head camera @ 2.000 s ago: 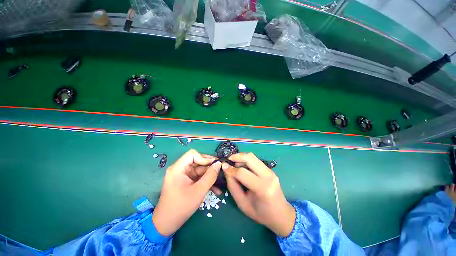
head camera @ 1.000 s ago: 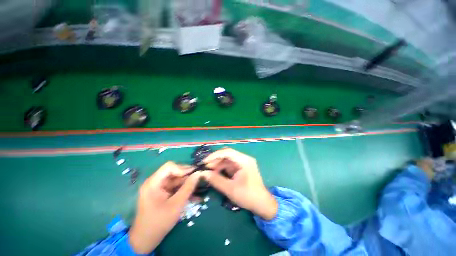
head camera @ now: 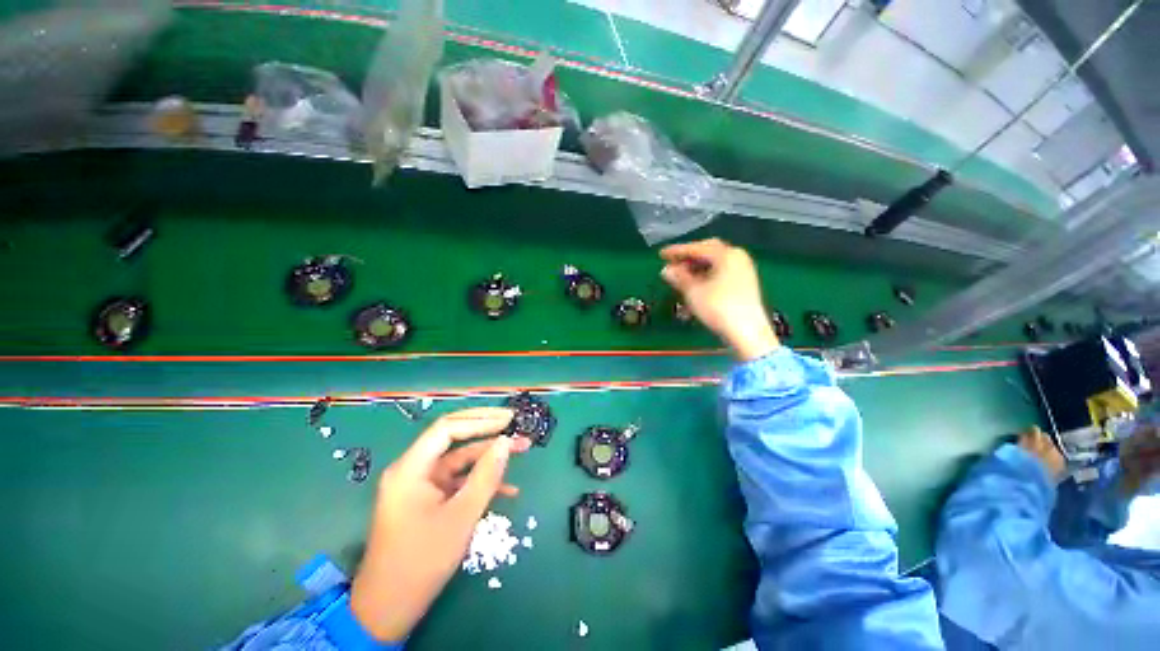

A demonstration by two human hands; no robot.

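Observation:
My left hand (head camera: pixel 439 515) is over the bench, with thumb and forefinger close together at the left edge of a round black unit (head camera: pixel 529 420). Whether they grip it or a small part cannot be told. Two more round black units with pale centres, an upper one (head camera: pixel 603 452) and a lower one (head camera: pixel 599 523), lie to the right. A pile of small white parts (head camera: pixel 492 544) lies below the fingertips. My right hand (head camera: pixel 719 293) is raised over the belt with curled fingers, partly covering a round unit (head camera: pixel 683 310). Whether it holds anything cannot be told.
More round units (head camera: pixel 382 326) lie along the green belt (head camera: pixel 242 305). Small dark parts (head camera: pixel 360 464) lie left of my left hand. A white box (head camera: pixel 503 150) and clear bags are on the rail behind. A screwdriver (head camera: pixel 910 204) hangs upper right. Another person's blue sleeve (head camera: pixel 1018 534) is at right.
My hands were together at the fingertips and are now apart. My right hand has moved up and right over the belt. The two right-hand bench units are now uncovered, and the view has shifted.

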